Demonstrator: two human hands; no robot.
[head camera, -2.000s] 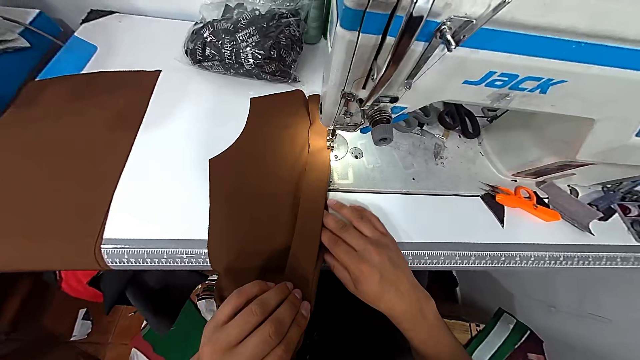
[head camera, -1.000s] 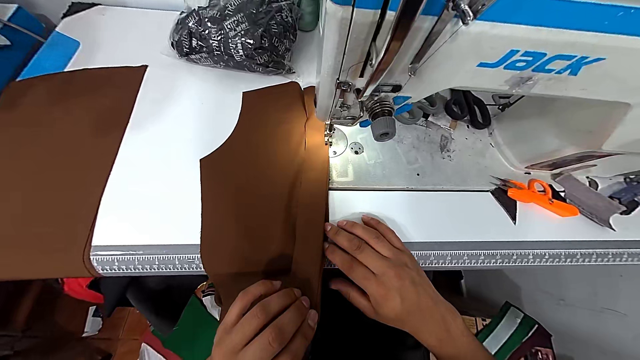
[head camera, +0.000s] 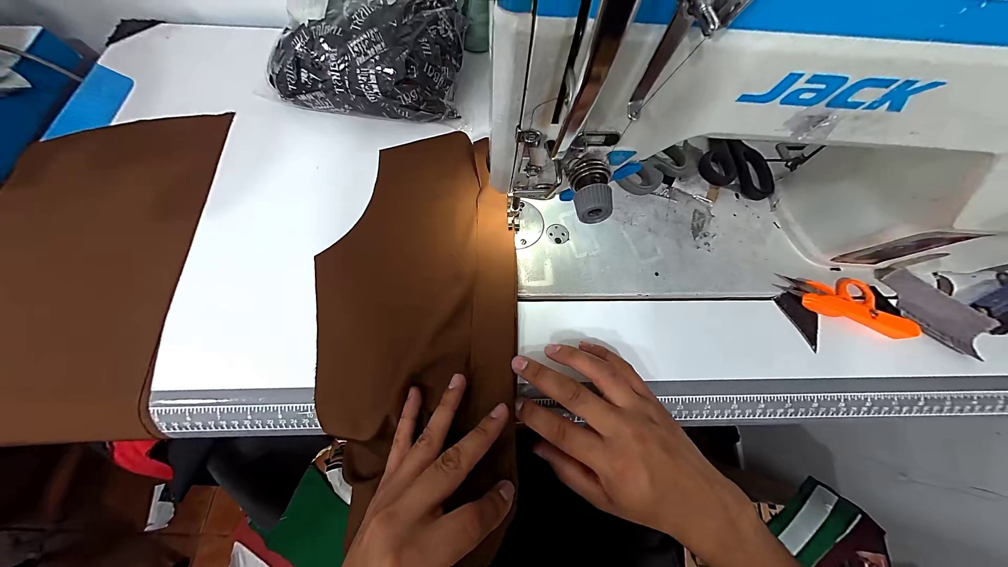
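A brown fabric panel (head camera: 394, 276) with a folded strip along its right side lies under the presser foot of a white and blue Jack sewing machine (head camera: 787, 94). My left hand (head camera: 441, 480) rests flat on the panel near the table's front edge, fingers spread, gripping nothing. At the panel's right edge, my right hand (head camera: 606, 433) touches the fabric with its fingertips, fingers apart, palm over the edge ruler (head camera: 748, 405). The needle area (head camera: 516, 213) is lit, and the fabric's right edge runs beside the metal needle plate (head camera: 530, 224).
Another brown fabric piece (head camera: 94, 276) hangs over the table's left front edge. A plastic bag of printed black material (head camera: 370, 63) lies behind. Orange thread snips (head camera: 858, 307), a grey scrap (head camera: 933, 311) and black-handled scissors (head camera: 736, 168) are at right. Cloths (head camera: 307, 512) lie below the table.
My left hand has moved up onto the panel, and its fingers have spread. The fabric's folded strip lies flatter along the right side.
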